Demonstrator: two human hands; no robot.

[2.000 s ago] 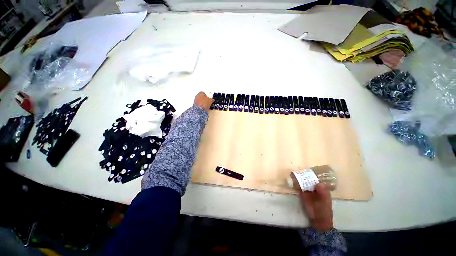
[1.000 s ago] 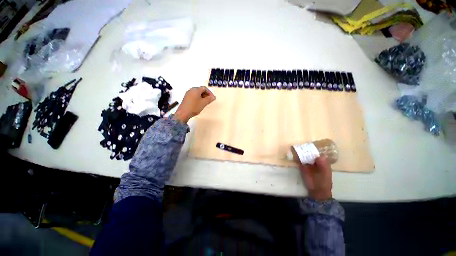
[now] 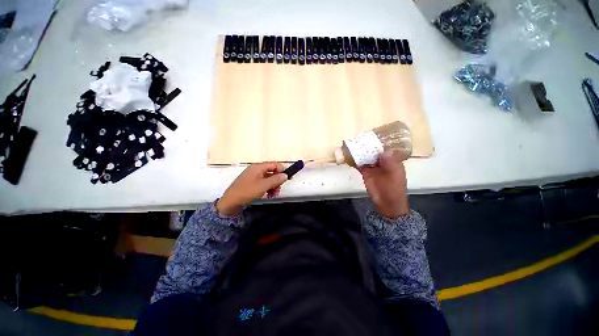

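Note:
My left hand (image 3: pixel 253 186) pinches a black tab (image 3: pixel 293 169) between thumb and fingers at the board's near edge. My right hand (image 3: pixel 389 184) is closed around the glue bottle (image 3: pixel 381 143), which lies tilted on its side in the air with its nozzle (image 3: pixel 320 161) pointing left at the tab's end. Whether the tip touches the tab I cannot tell. The pale plywood board (image 3: pixel 315 111) lies beneath. A row of finished black tabs (image 3: pixel 317 50) runs along its far edge, pale dots toward me. The tab's spot is hidden by my fingers.
The pile of black tabs (image 3: pixel 111 141) lies left of the board with a crumpled white wad (image 3: pixel 125 87) on it. More black strips and a dark block (image 3: pixel 20 155) lie far left. Blue-grey parts (image 3: pixel 484 84), a dark bag (image 3: pixel 465 25) and a small box (image 3: pixel 535 97) lie right.
My left hand has moved from the board's far left to its near edge and taken hold of the single tab. The bottle has come up and left, nozzle to the tab. The view has shifted.

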